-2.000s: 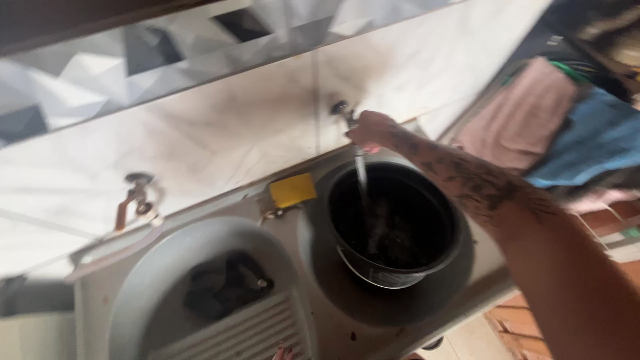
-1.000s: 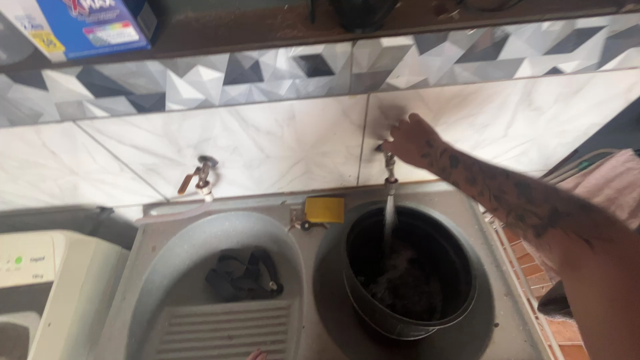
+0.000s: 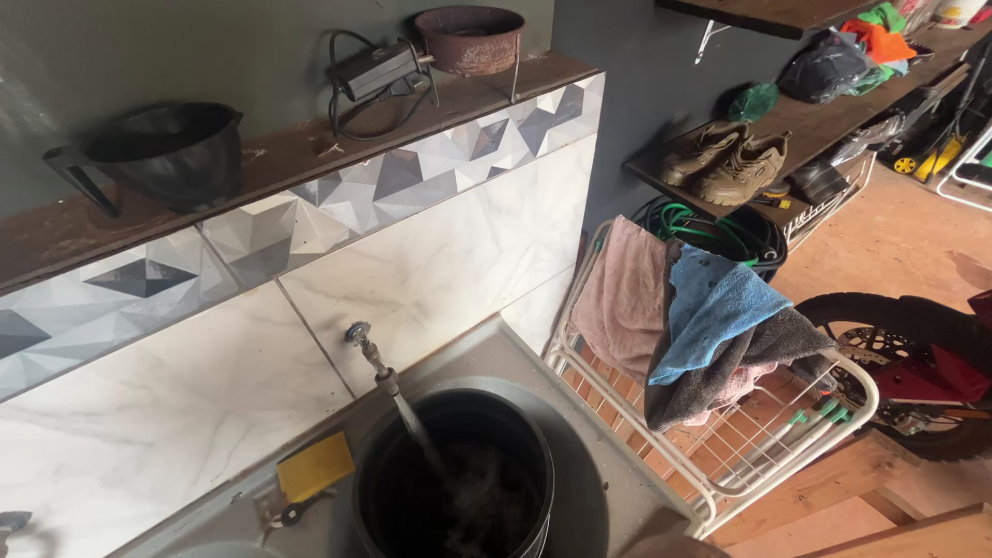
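Water runs from the wall tap (image 3: 385, 376) into a black bucket (image 3: 542, 473) standing in the right basin of the grey wash tub (image 3: 535, 372). The water inside looks churned and foamy. A yellow sponge or scraper (image 3: 315, 467) lies on the tub's rim, left of the bucket, with a small dark-ended thing beside it. No hand touches the tap. At the bottom edge, right of the bucket, a blurred brown shape (image 3: 673, 545) may be part of my right hand or arm; its fingers cannot be made out. My left hand is out of view.
A white wire drying rack (image 3: 697, 496) with pink, blue and grey cloths (image 3: 717, 310) stands right of the tub. Above the tap, a ledge (image 3: 294, 159) holds a black bowl with a handle (image 3: 167, 155) and a rusty metal pan (image 3: 470, 39). Shoes (image 3: 728, 163) sit on a shelf; a motorcycle wheel (image 3: 891, 349) is beyond.
My right hand has left the tap, where it was in both earlier frames, and the water still runs. The view has swung to the right.
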